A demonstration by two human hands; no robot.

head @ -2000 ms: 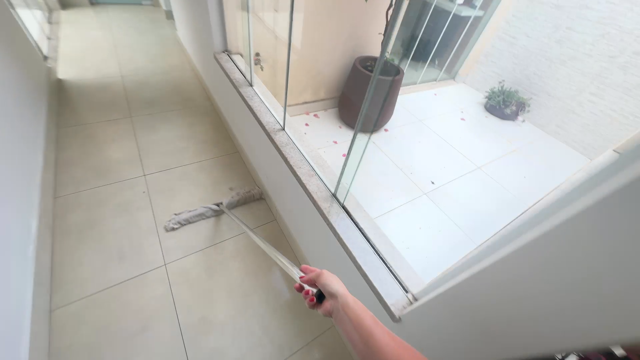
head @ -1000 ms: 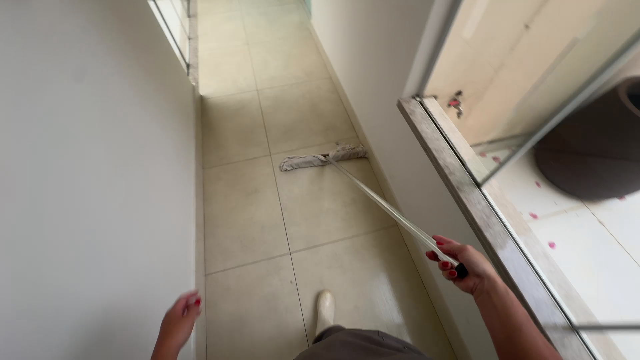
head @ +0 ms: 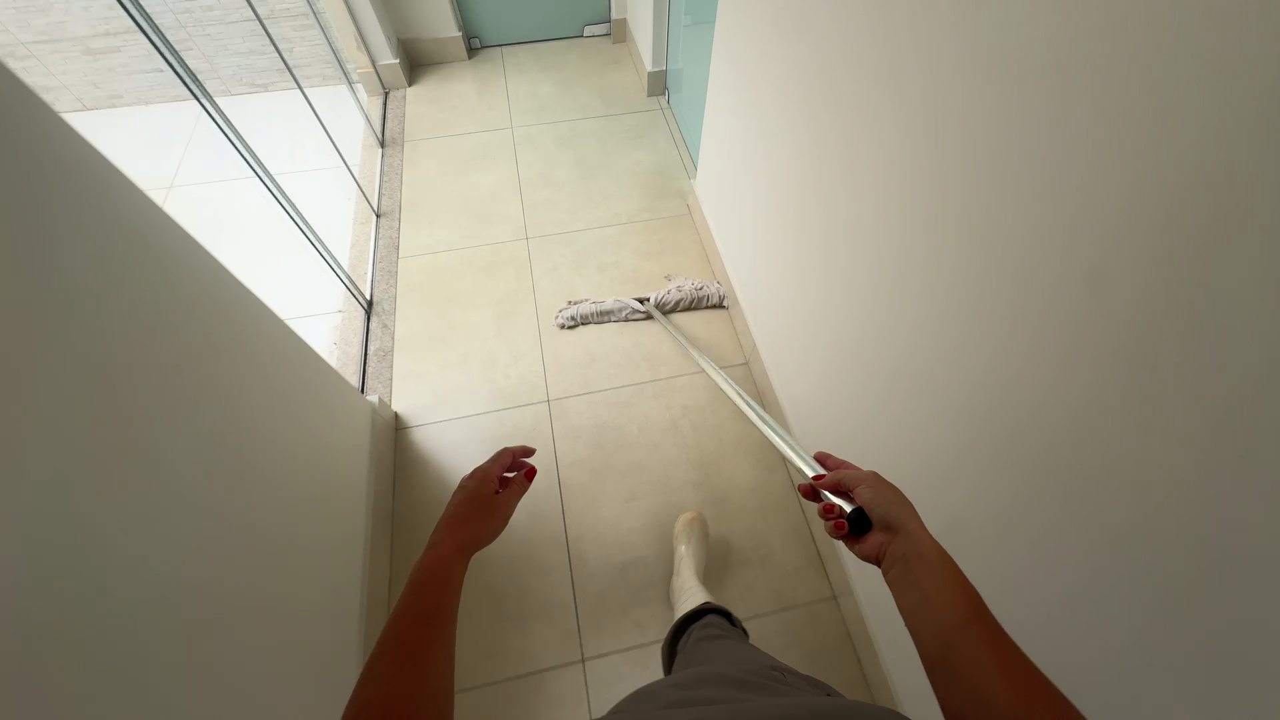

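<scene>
My right hand [head: 865,510] is closed around the upper end of a metal pole [head: 740,400], just below its black end cap. The pole slants down and forward to a wide floor squeegee head wrapped in a greyish cloth [head: 690,295], which lies crosswise on the beige tiled floor [head: 470,330]. The right end of the cloth is at the baseboard of the right wall. My left hand [head: 490,495] hangs over the floor at the left, holding nothing, its fingers apart and slightly bent. A white boot [head: 690,555] is on the tiles between my hands.
A plain wall [head: 1000,250] runs along the right side. On the left, a nearer wall [head: 200,450] ends at a corner, beyond which are glass panels [head: 260,150] over a stone sill [head: 385,300]. Greenish glass doors [head: 535,18] stand at the far end and right.
The view has turned strongly along the corridor. The cloth-wrapped head now lies by the right wall, with the glass panels on the left. My left hand, unseen at first, has come into view.
</scene>
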